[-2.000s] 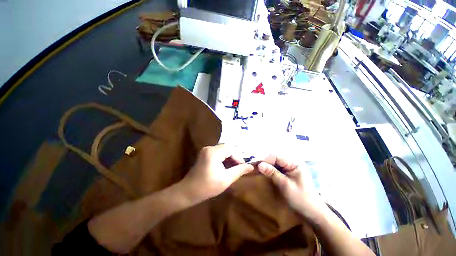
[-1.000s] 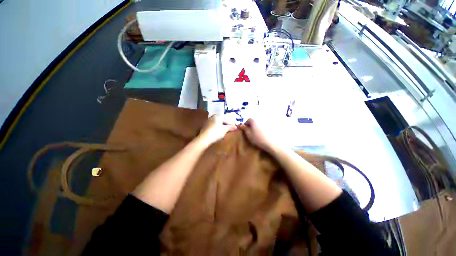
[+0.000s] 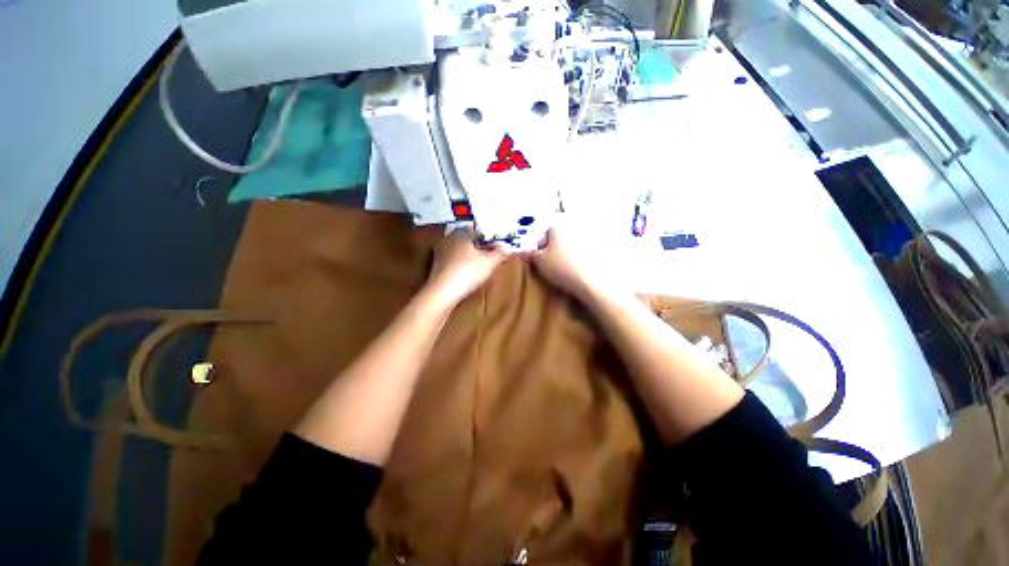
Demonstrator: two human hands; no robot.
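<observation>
A large brown bag body (image 3: pixel 443 409) spreads over the lap and table up to the white sewing machine head (image 3: pixel 500 133) with its red logo. My left hand (image 3: pixel 463 263) and my right hand (image 3: pixel 553 261) hold the bag's top edge just below the head, one on each side of the needle area. The fingertips are partly hidden by the head, and so is the presser foot. Thin tan handles (image 3: pixel 144 376) loop out at the left beside a small gold piece (image 3: pixel 203 374). More handle loops (image 3: pixel 824 376) lie at the right.
Small snips (image 3: pixel 641 217) and a small dark rectangle (image 3: pixel 679 241) lie on the white table (image 3: pixel 763 221). A teal sheet (image 3: pixel 315 138) and a curved white hose (image 3: pixel 183 133) are at the back left, below a white casing (image 3: pixel 310 42). Brown bags (image 3: pixel 974 442) hang at the far right.
Both hands first moved up from the table front to the machine with the bag edge. Since then they have shifted slightly further under the head, and the view has moved closer to it.
</observation>
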